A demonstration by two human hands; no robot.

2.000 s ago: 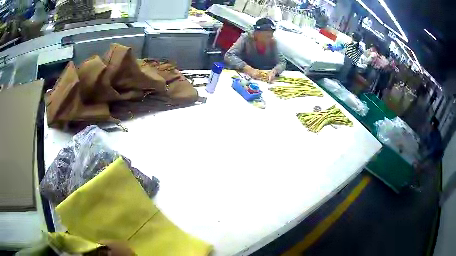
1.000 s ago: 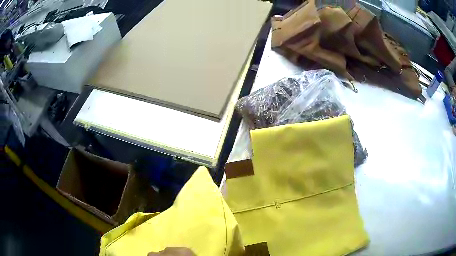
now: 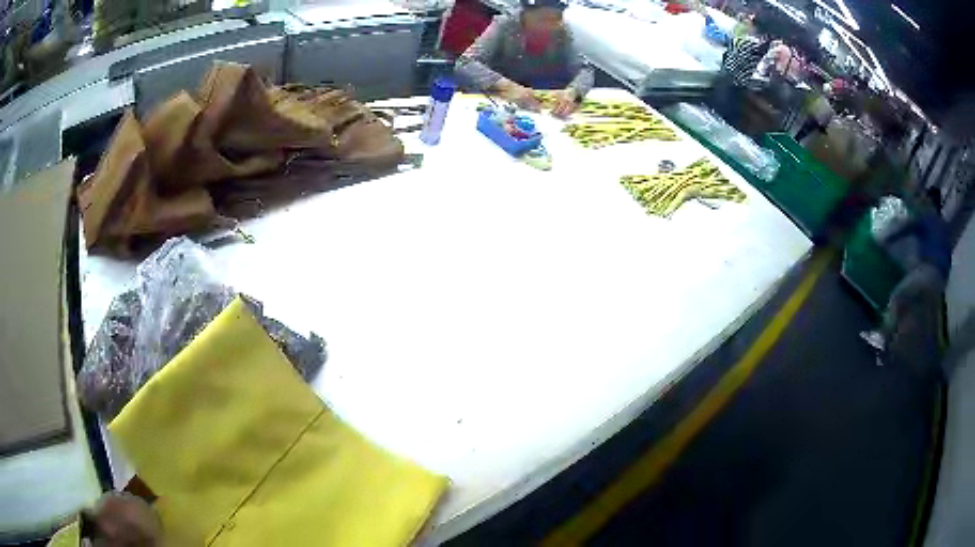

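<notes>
A bright yellow part-sewn bag panel (image 3: 267, 438) lies flat on the white table's near left corner, with a seam line across it and a bit of brown at its left edge. One hand, seemingly my left hand (image 3: 126, 521), is blurred and cut off at the bottom left, just beside the panel. It appears closed on a second yellow piece (image 3: 64, 534), of which only a small part shows. My right hand is out of the picture. A clear plastic bag of small brown parts (image 3: 171, 321) lies against the panel's far side, partly covered by it.
White table (image 3: 460, 321); brown bag parts (image 3: 235, 150) heaped at its far left. Blue bottle (image 3: 436, 112), blue tray (image 3: 508, 130) and strap bundles (image 3: 684, 188) at the far side, where a person (image 3: 535, 59) sits. Tan board (image 3: 32, 310) at left. Green containers (image 3: 796, 176) at right.
The view swung left, then back right. The yellow piece by my hand, large a second ago, is now mostly out of the picture. A person at the far right has moved nearer the aisle.
</notes>
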